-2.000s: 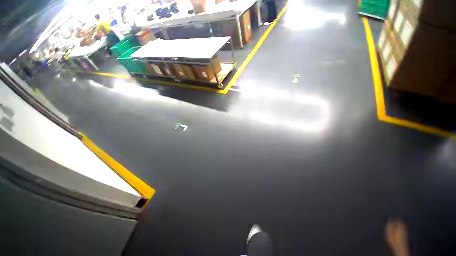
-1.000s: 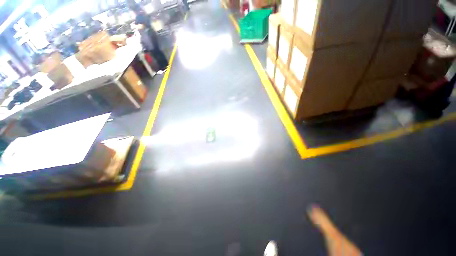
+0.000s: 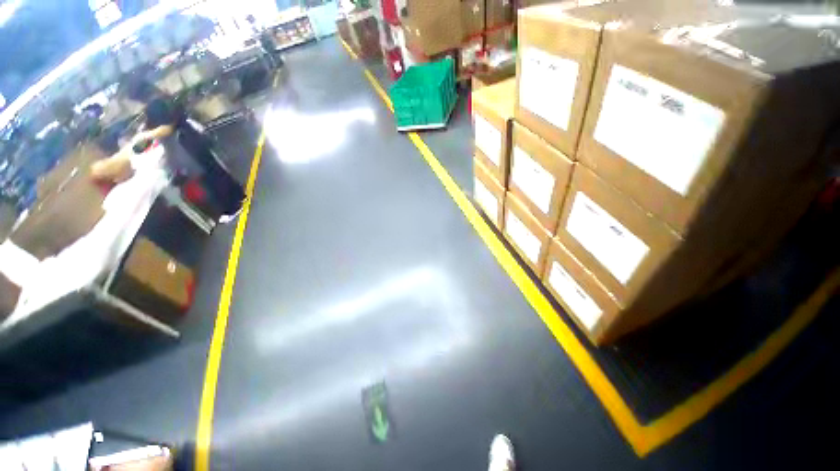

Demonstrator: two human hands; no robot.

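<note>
Neither of my hands is in the picture. Nearest in front of me is the grey shiny floor (image 3: pixel 304 276) with a green arrow mark (image 3: pixel 378 412) on it. The tip of a white shoe (image 3: pixel 501 453) shows at the bottom edge. Closed brown cartons (image 3: pixel 635 216) with white labels stand stacked at the right, inside a yellow floor line (image 3: pixel 553 322).
A green bin (image 3: pixel 425 95) stands by the yellow line ahead, with more cartons (image 3: pixel 442 28) behind it. At left a person (image 3: pixel 198 156) stands at a white-topped table (image 3: pixel 110 225) with a carton (image 3: pixel 152 276) underneath. Another white surface (image 3: pixel 51 451) is at the lower left corner.
The view has moved forward and turned right along the lane. The stacked cartons, green bin and left table are nearer. The bare hand seen before at the lower right has left the picture.
</note>
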